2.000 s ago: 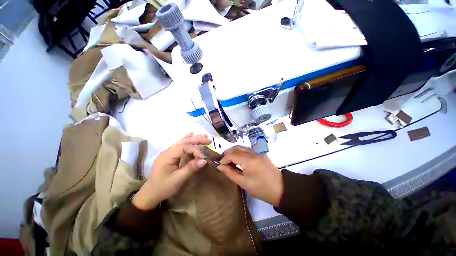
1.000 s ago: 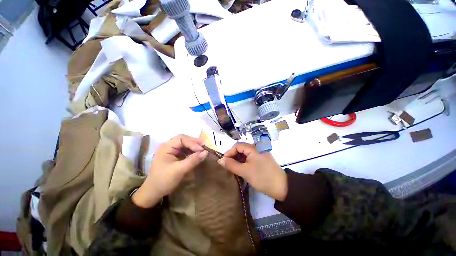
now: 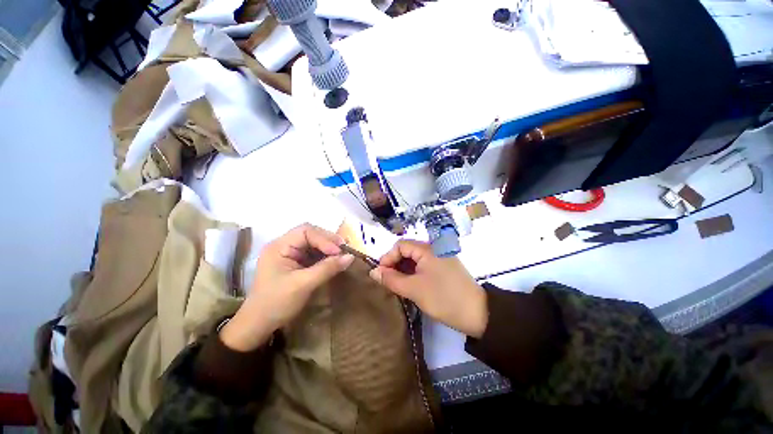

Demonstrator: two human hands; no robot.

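A tan garment panel hangs from my fingers over the table's front edge, with a speckled thread line down its right side. My left hand pinches the panel's top edge between thumb and forefinger. My right hand pinches the same edge a short way to the right. The edge between them looks folded into a narrow dark strip. Both hands are just in front of the presser foot area, and the cloth edge is not under the foot. The sewing machine has a blue-grey guard at the foot.
Tan and white cloth is heaped at left and behind. Black thread snips, a red loop handle and small brown scraps lie at right. A dark glossy device is strapped to the machine. A ruler strip runs along the front edge.
The view has shifted slightly. The fingers have moved from bunched around the cloth to a pinch on each side of the edge, which shows as a narrow fold. Over the last second the hands barely moved.
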